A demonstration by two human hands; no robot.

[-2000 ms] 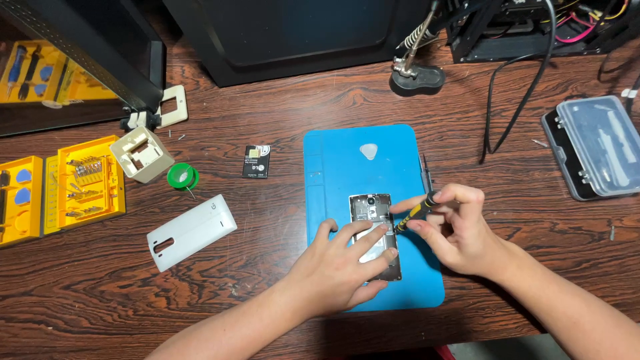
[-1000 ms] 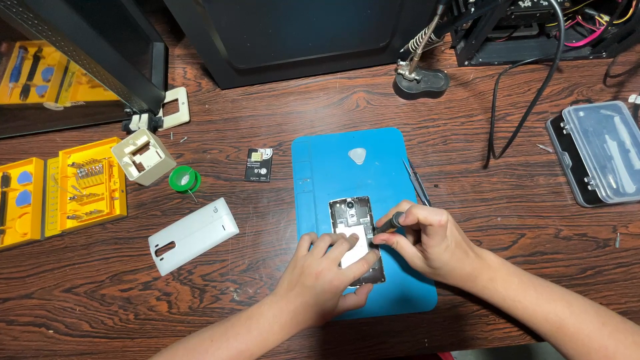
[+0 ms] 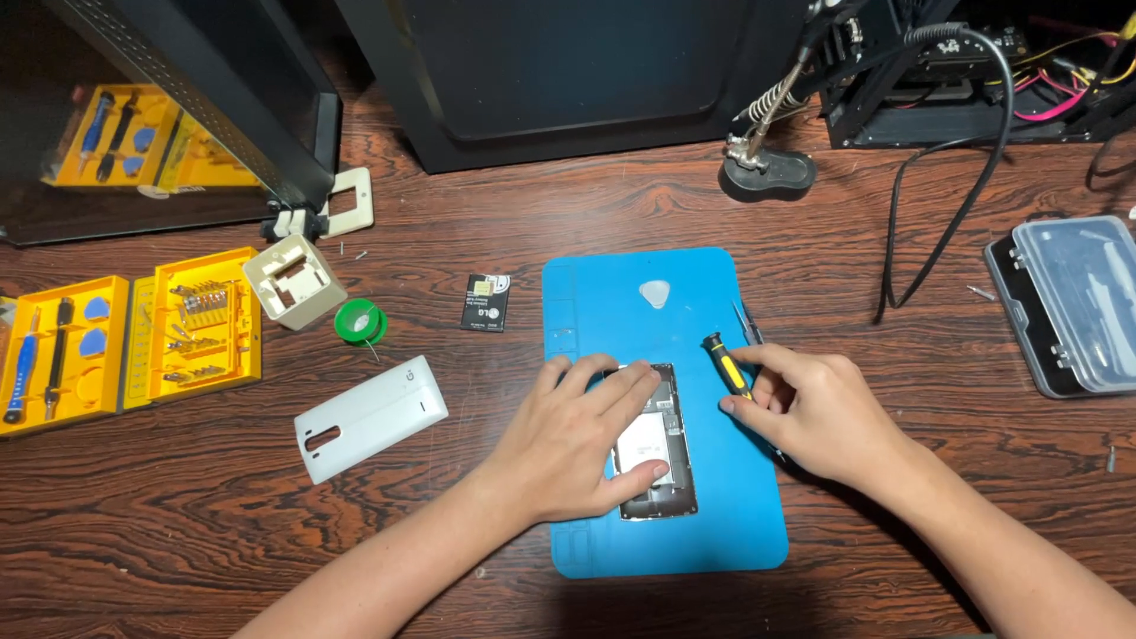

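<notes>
An opened smartphone with its back cover off (image 3: 679, 444) lies on a blue silicone work mat (image 3: 728, 532). My left hand (image 3: 577, 435) rests over its left and upper part, fingers spread across it. To the right, my right hand (image 3: 803, 404) holds a small black and yellow screwdriver (image 3: 729, 368) between thumb and fingers, off the phone. Tweezers (image 3: 748, 322) lie along the mat's right edge, partly hidden by that hand. A clear plastic pick (image 3: 655, 294) is on the mat's upper part. The white back cover (image 3: 373, 419) and a phone battery (image 3: 485, 303) lie left of the mat.
A yellow bit and tool case (image 3: 200, 382), a cream plastic box (image 3: 295, 284) and a green solder spool (image 3: 360, 321) stand at the left. Behind are a black panel (image 3: 577, 71) and a helping-hand stand (image 3: 768, 176). A black cable (image 3: 941, 240) and a clear-lidded case (image 3: 1078, 302) are right.
My right hand has moved right, away from the phone, with the screwdriver. The fingers of my left hand now reach over the phone's upper part.
</notes>
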